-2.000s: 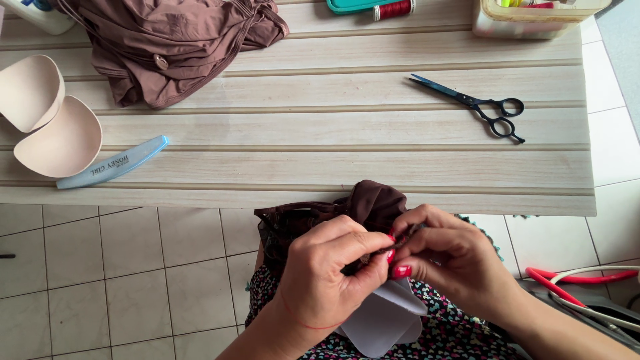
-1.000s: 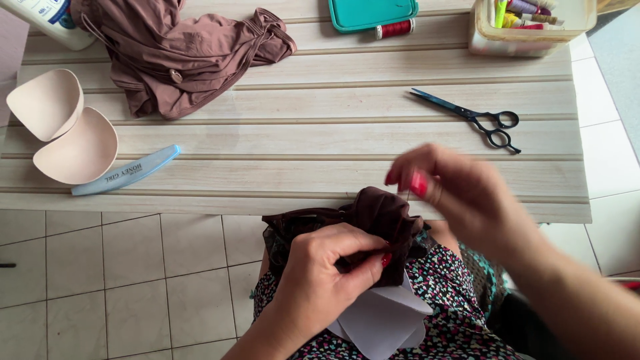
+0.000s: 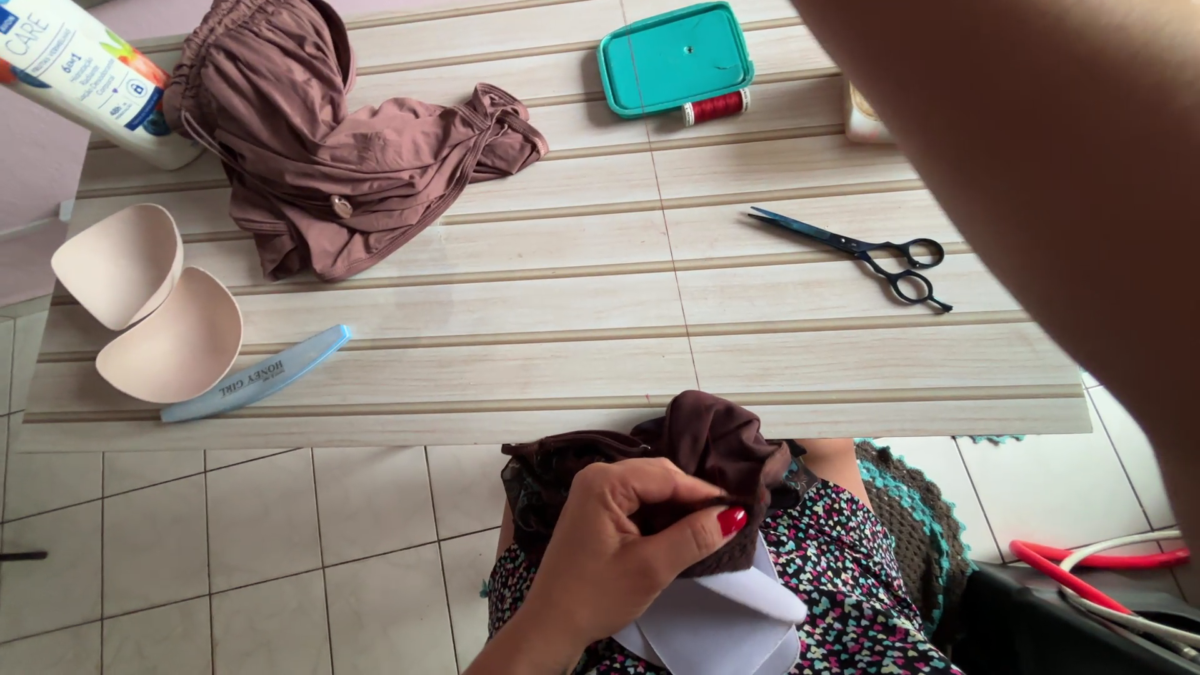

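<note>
My left hand [image 3: 637,544] pinches the edge of a dark brown garment [image 3: 722,441] between thumb and fingers, over my lap at the table's front edge. White pads [image 3: 722,614] show below the cloth, on my patterned dress. A thin dark thread [image 3: 667,234] runs up from the garment across the table. My right forearm [image 3: 1022,169] crosses the upper right; the right hand itself is outside the view. Black scissors [image 3: 858,248] lie on the table with blades nearly together. A spool of red thread [image 3: 717,107] lies against a teal plastic lid [image 3: 677,58].
Left on the table [image 3: 525,352] are a mauve garment [image 3: 347,178], two beige bra cups [image 3: 173,337], a blue nail file [image 3: 258,375] and a white lotion bottle [image 3: 89,70]. A container [image 3: 864,117] is partly behind the forearm. Red and white cables [image 3: 1087,577] are at lower right.
My right hand, at the brown garment two seconds ago, has moved away and up out of view. The thread now stretches long across the table. My left hand still holds the cloth.
</note>
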